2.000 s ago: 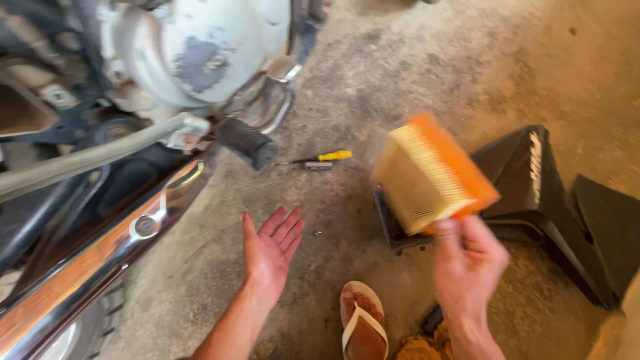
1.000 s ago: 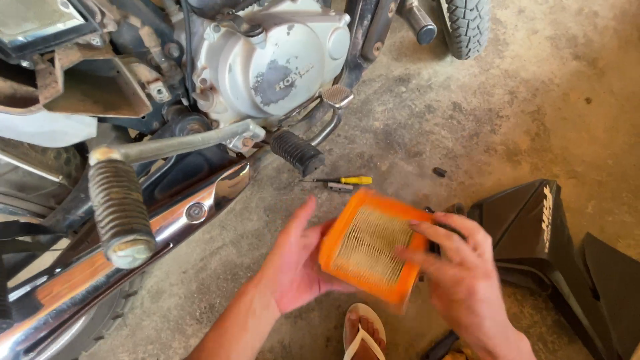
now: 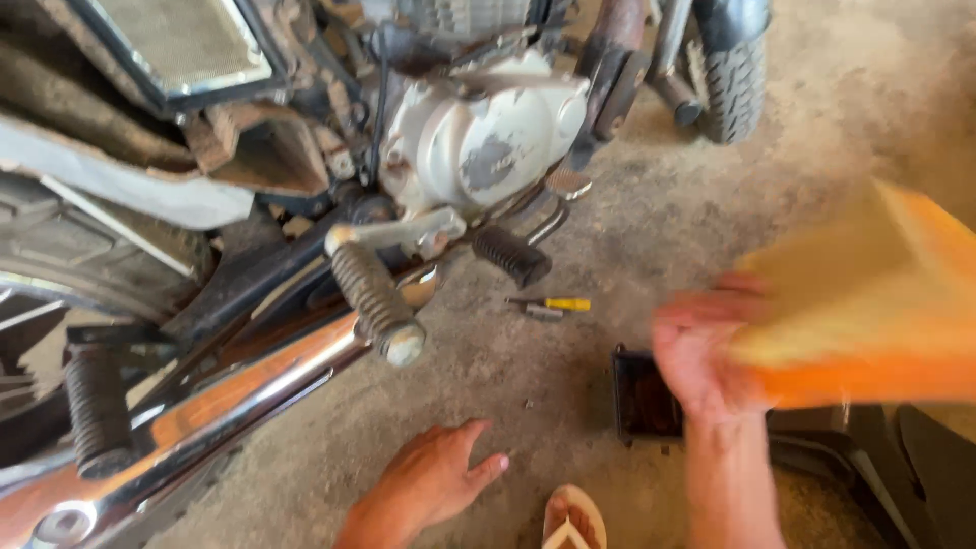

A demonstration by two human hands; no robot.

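My right hand (image 3: 709, 351) holds an orange-framed pleated air filter (image 3: 846, 305) at the right; both are blurred by motion. Below the footrests, my left hand (image 3: 431, 476) is empty over the concrete floor, its thumb and fingers apart. Beneath my right wrist lies a black open plastic box or cover (image 3: 644, 393), partly hidden by the hand. A screwdriver with a yellow handle (image 3: 568, 304) rests on the floor beside a small grey metal piece (image 3: 544, 312). At the upper left, a mesh panel in a black frame (image 3: 191, 46) sits on the motorcycle.
The motorcycle fills the left side, with its engine cover (image 3: 496, 145), kick-start lever (image 3: 374, 305), rubber footrest (image 3: 511, 255) and chrome exhaust (image 3: 252, 404). Black plastic side panels (image 3: 877, 465) lie at the lower right. My sandalled foot (image 3: 572, 518) is at the bottom. A tyre (image 3: 734, 91) stands at the top.
A second ago both hands were at the filter in front of me. My left hand has let go and moved apart, while my right hand has carried the filter to the right.
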